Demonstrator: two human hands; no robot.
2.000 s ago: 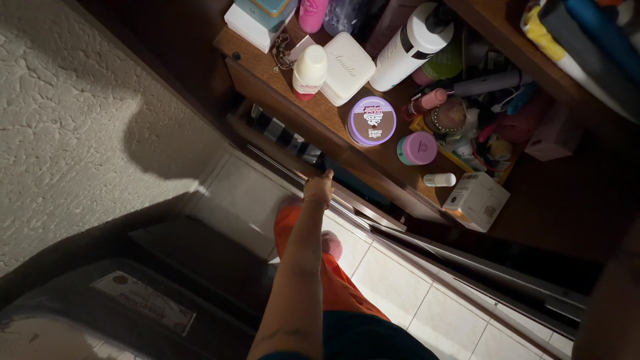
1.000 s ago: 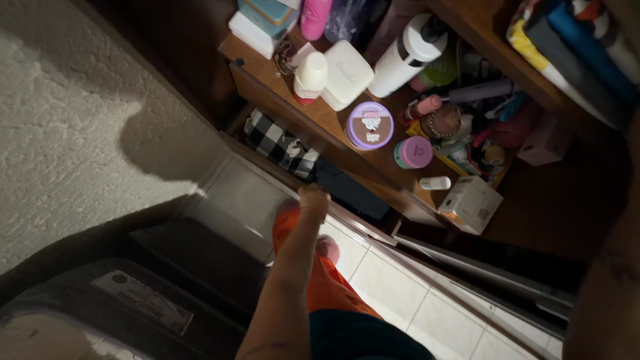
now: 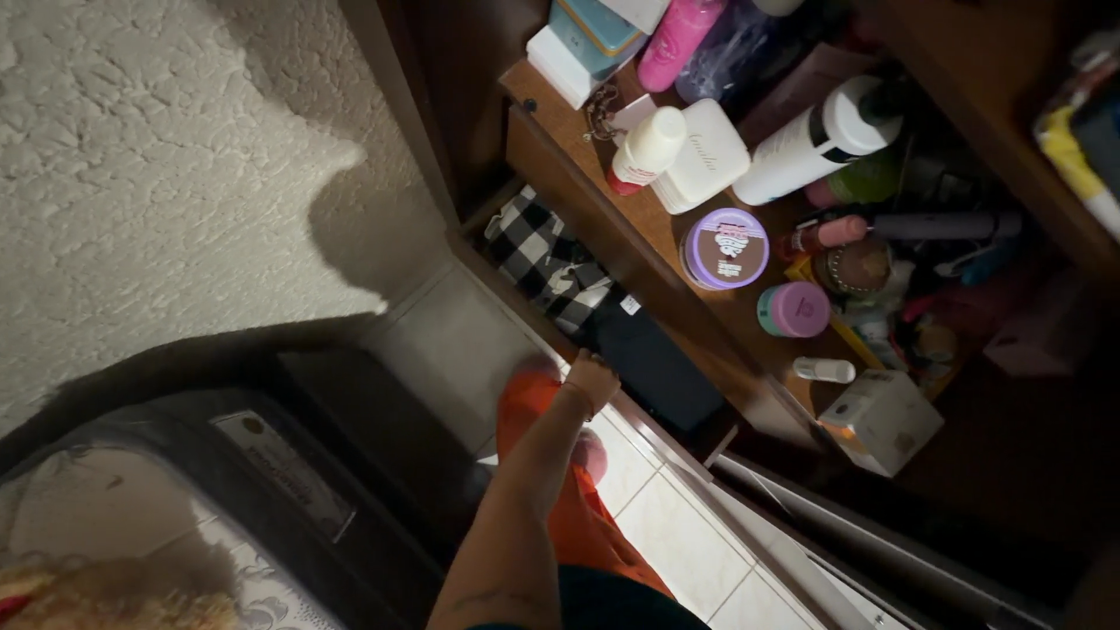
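Observation:
My left hand (image 3: 592, 382) is closed over the top edge of the front of a pulled-out wooden drawer (image 3: 490, 264), below the cabinet shelf. In the drawer lie a black-and-white checked cloth (image 3: 551, 262) and, nearer my hand, a dark folded fabric item (image 3: 661, 367) with a small white tag. My fingers are partly hidden by the back of the hand. My right hand is not in view.
The shelf above holds a purple-lidded jar (image 3: 728, 248), a white pump bottle (image 3: 818, 140), a white case (image 3: 703, 156) and a small box (image 3: 882, 422). A textured wall (image 3: 175, 175) and a dark-sided mattress (image 3: 289, 472) stand at left.
The drawer has been pulled out toward my body with my left hand at its front, and more of the checked cloth and dark fabric shows inside.

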